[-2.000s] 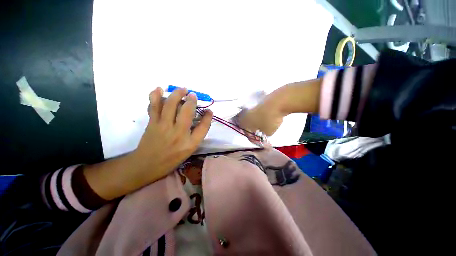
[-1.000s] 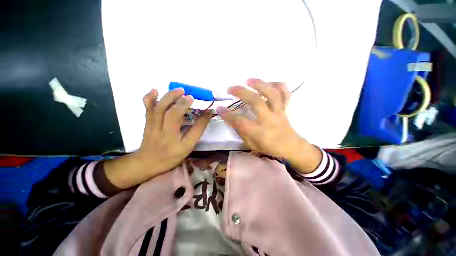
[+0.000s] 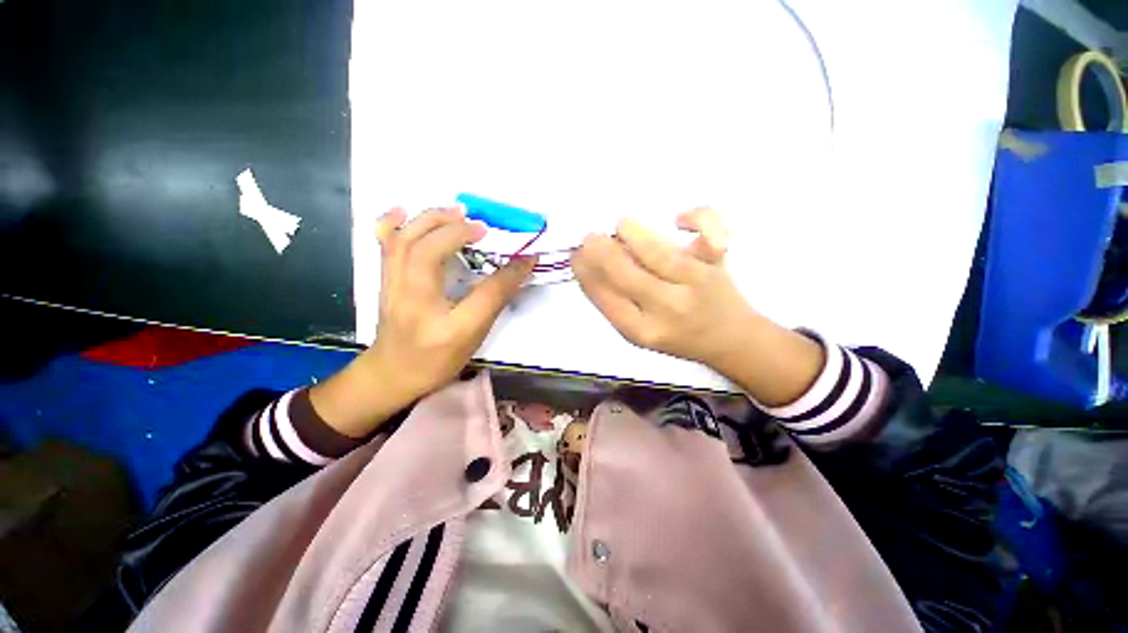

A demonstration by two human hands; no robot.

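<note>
A white plastic housing (image 3: 551,275) blends into the white work sheet (image 3: 594,111) in front of me. A blue battery cell (image 3: 501,213) lies along its far side, with a thin red wire curving from its right end. Dark red lead wires (image 3: 557,261) run along the housing between my hands. My left hand (image 3: 433,284) grips the housing's left end, thumb near side, fingers far side; a small metallic piece shows there. My right hand (image 3: 662,291) has thumb and index finger closed at the wires' right end, other fingers raised. What lies under the right fingertips is hidden.
A blue tape dispenser (image 3: 1033,247) stands at right with a cream tape roll (image 3: 1091,93). A white tape scrap (image 3: 266,213) lies on the dark bench (image 3: 161,111) at left. A thin grey arc (image 3: 819,62) shows on the sheet's far right. The bench's near edge runs before my lap.
My right hand has come from the right to the wires beside my left hand. My left hand keeps its hold on the housing. The view has shifted, so the scrap and dispenser appear further right.
</note>
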